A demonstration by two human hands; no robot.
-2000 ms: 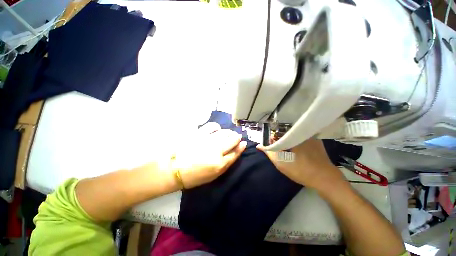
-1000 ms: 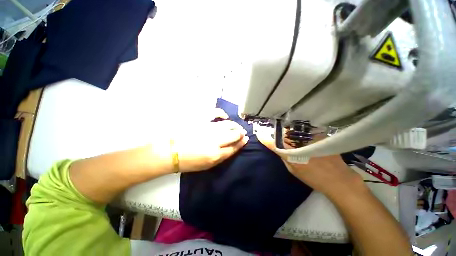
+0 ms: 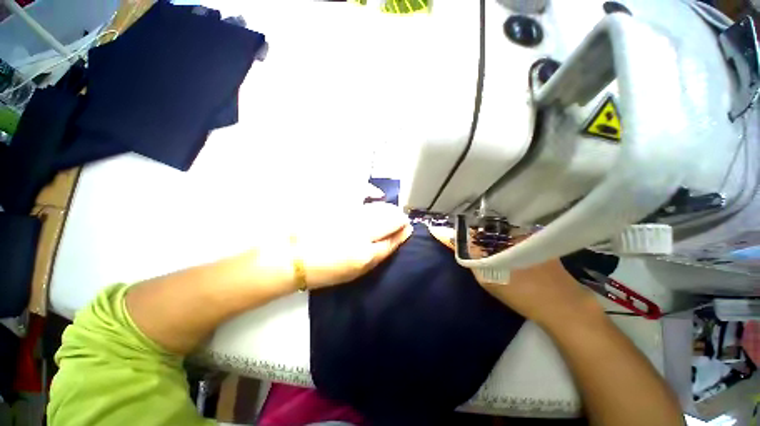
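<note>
A dark navy garment panel (image 3: pixel 408 333) lies on the machine bed and hangs over the ruler-marked front edge. Its narrow top runs to the needle area (image 3: pixel 429 218) under the white sewing machine head (image 3: pixel 575 150). My left hand (image 3: pixel 367 245) pinches the panel's left edge beside the needle; its upper part is washed out by glare. My right hand (image 3: pixel 517 279) lies on the panel's right side, its fingers partly hidden behind the machine's curved white bar (image 3: pixel 550 241). A small bit of navy cloth (image 3: pixel 385 190) shows behind the needle.
Stacked navy panels (image 3: pixel 167 83) lie at the table's upper left over a brown board (image 3: pixel 52 225). Red-handled thread clippers (image 3: pixel 629 298) and a small dark fabric piece (image 3: pixel 593 264) lie right of my right hand. A bin of mixed scraps (image 3: pixel 718 358) stands at far right.
The camera view has shifted. The panel's top has moved further under the needle, and less navy cloth shows behind it. Both hands remain on the panel beside the needle.
</note>
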